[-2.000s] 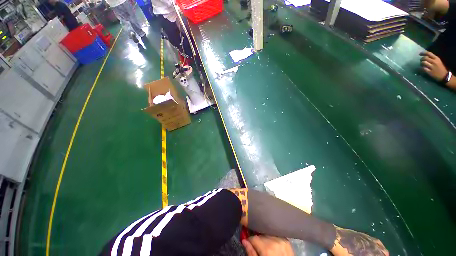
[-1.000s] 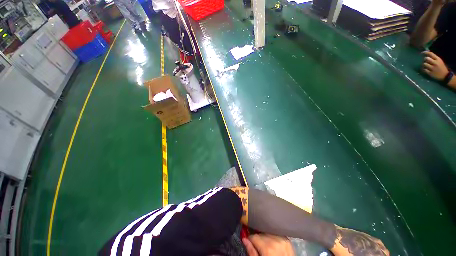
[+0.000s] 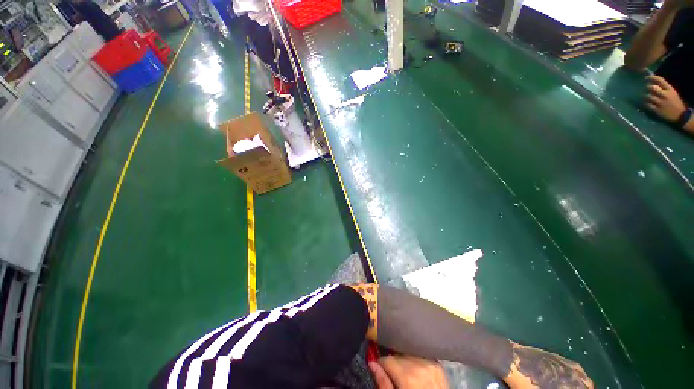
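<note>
My left hand is at the bottom right, at the end of a grey-sleeved forearm with a dark pattern on its back. Its fingers are cut off by the lower edge, so what it holds is hidden. My right hand is at the bottom centre, partly cut off, with its fingertips by a small red thing below the forearm. Whether it grips this cannot be told. A torn white sheet lies on the green bench beside my left forearm.
A small black unit with a yellow patch lies on the far belt. A white post, a red basket and stacked boards stand farther off. An open carton is on the floor. A person's hand rests at the right.
The black unit on the far belt has moved a little to the right. The person at the right has brought a second forearm down into view. My hands have hardly moved.
</note>
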